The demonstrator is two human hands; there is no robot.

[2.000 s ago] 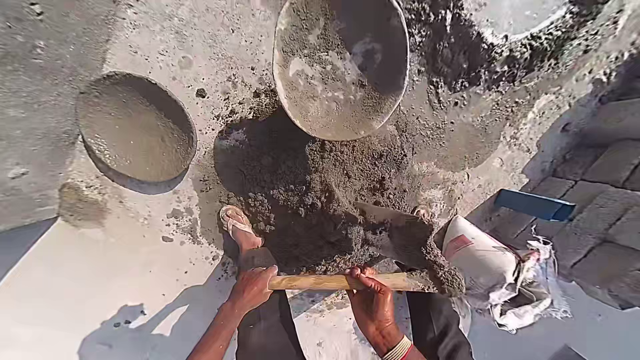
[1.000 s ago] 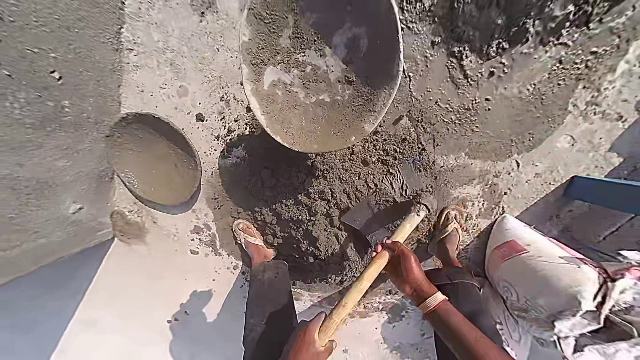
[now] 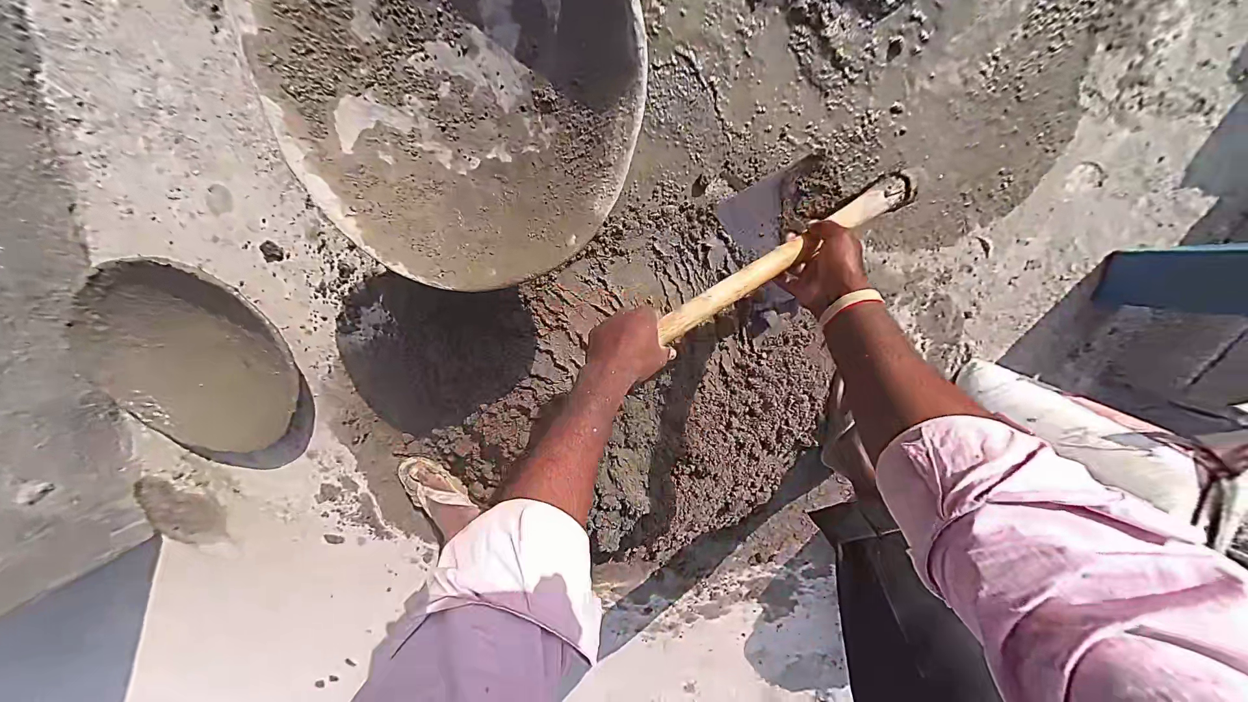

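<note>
A pale wooden handle (image 3: 731, 291) runs up to the right across the view, with a metal blade (image 3: 762, 210) beneath it near its upper part. My left hand (image 3: 629, 343) is closed around the lower end of the handle. Farther up, my right hand (image 3: 831, 265) grips it just beside the blade, below the hollow-looking upper end. The blade lies against a heap of wet grey mortar (image 3: 751, 429); some mortar sits on its far side. How deep its edge goes is hidden.
A large round mortar-smeared pan (image 3: 468, 195) stands beyond the heap. At left is a smaller round basin (image 3: 195, 356) of cloudy liquid. A white woven sack (image 3: 1092, 439) lies at right, near a blue object (image 3: 1170, 280). My sandalled foot (image 3: 439, 492) is beside the mortar.
Both hands and the handle have moved up and away over the heap, and the blade is now at its far right part. The hands hold the handle throughout. The view has shifted closer.
</note>
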